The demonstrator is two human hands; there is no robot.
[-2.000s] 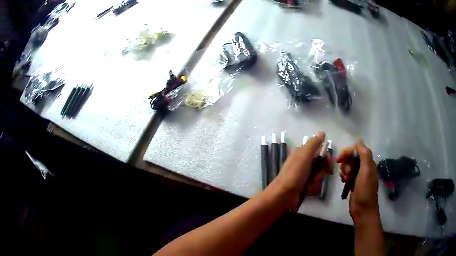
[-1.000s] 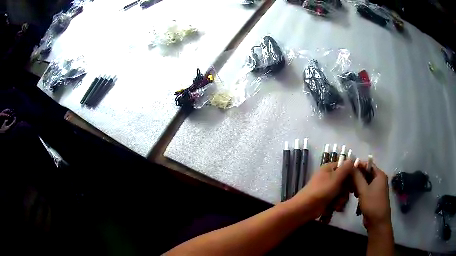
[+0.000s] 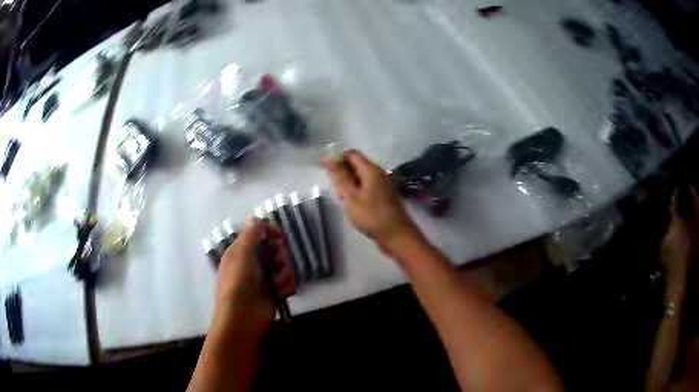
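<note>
Several black tubes with white tips lie in a row [image 3: 306,237] near the table's front edge. My left hand [image 3: 251,268] is over the left part of the row, closed on at least one black tube. The tube's dark end sticks out below the fingers. The hand hides parts of the tubes under it. My right hand [image 3: 364,191] is above the table, just right of the row, with its fingers curled together. No tube shows in it, and blur hides whether it holds something small.
Bagged black cable sets lie behind the row [image 3: 218,142], one with a red patch [image 3: 272,107]. More black cable bundles lie at the right [image 3: 435,174] and farther right [image 3: 536,153]. A table gap [image 3: 100,168] runs at the left. Another person's arm [image 3: 674,268] is at the right edge.
The view has swung to the right. The hands, close together before, are now apart. Several tubes now lie side by side between them, and no tube shows in my right hand.
</note>
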